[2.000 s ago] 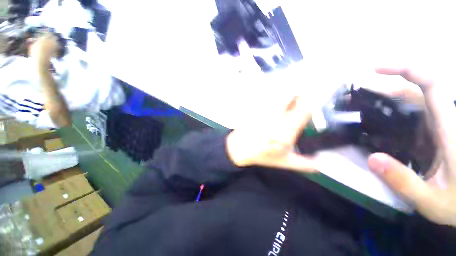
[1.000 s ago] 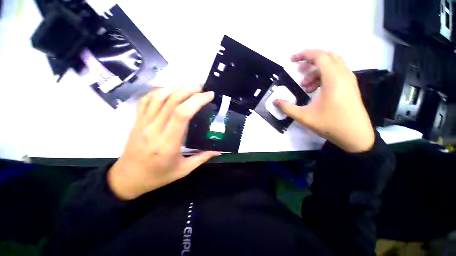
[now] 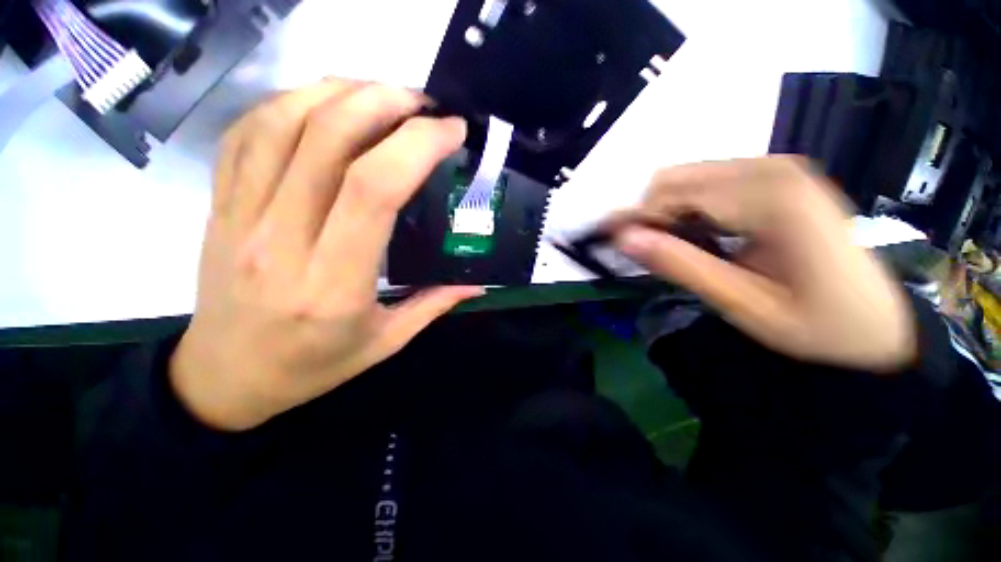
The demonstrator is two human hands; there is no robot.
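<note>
My left hand (image 3: 318,242) holds a black back cover (image 3: 423,247) by its left side near the bench edge. A green circuit board (image 3: 470,242) sits in the cover, with a white plug at its socket. A white ribbon cable (image 3: 487,165) runs from the plug up to a black module half (image 3: 560,82), which lies just beyond the cover. My right hand (image 3: 779,258), blurred, grips a thin black mounting frame (image 3: 591,250) at the right of the cover, its edge near the bench edge. The fingers hide most of the frame.
Another black module half (image 3: 214,82) lies at the upper left, its white plug (image 3: 115,82) and purplish wires showing. Black stacked covers (image 3: 840,121) stand at the right. The bench's green edge (image 3: 99,332) runs across in front of me. Crumpled bright material shows at the far right.
My right hand has drawn the thin frame from the module half down towards the bench edge. The view has come closer, and my left hand still holds the cover.
</note>
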